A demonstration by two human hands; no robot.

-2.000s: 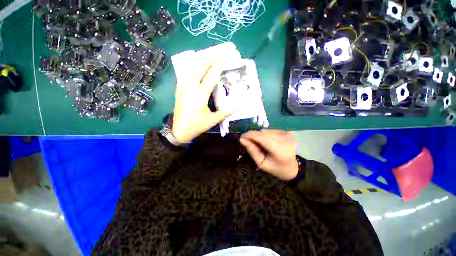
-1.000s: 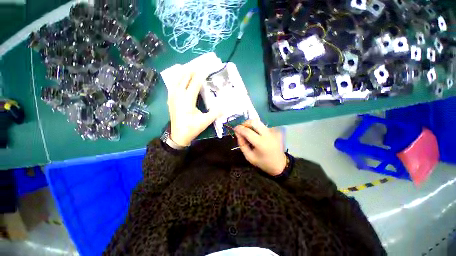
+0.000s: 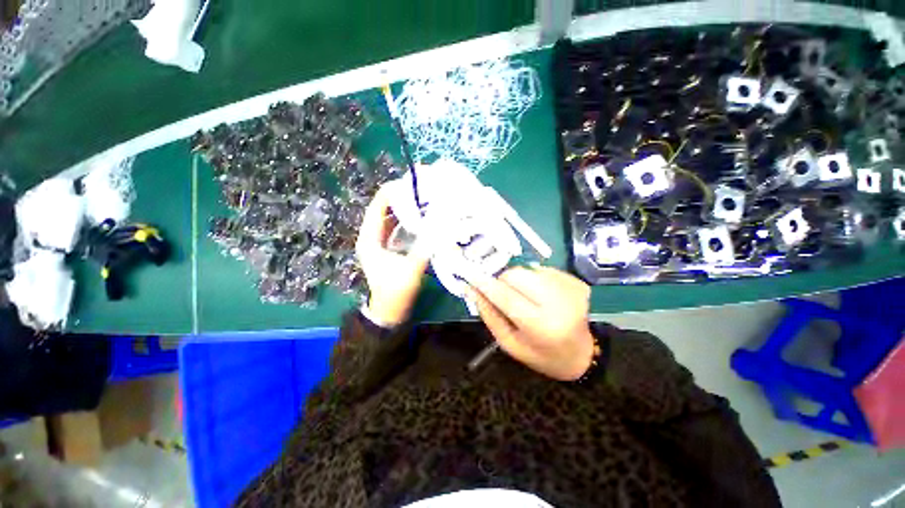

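Note:
A white camera housing [image 3: 458, 223] is held over the bench near its front edge, with its inside towards me and a small dark part showing in it. A black pigtail cable [image 3: 405, 139] runs from it towards the back of the bench. My left hand [image 3: 393, 263] grips the housing's left side. My right hand [image 3: 536, 316] is at its lower right edge, fingers closed together, with a thin dark stick-like thing [image 3: 483, 357] showing below the palm. What the right fingertips touch is too bright to tell.
Clear-and-dark brackets [image 3: 288, 189] are heaped at left. White loops [image 3: 466, 109] lie behind the housing. A black blister tray [image 3: 675, 260] with white-square boards is at right. Black-and-yellow tool [image 3: 129, 253] and white pieces [image 3: 50, 233] lie far left. A blue bin [image 3: 243, 397] and blue stool [image 3: 804, 367] are below.
The view has shifted, showing more of the bench's back and left. The housing has been turned and its cable now points up and left. The thin coloured wires at my right fingertips no longer show.

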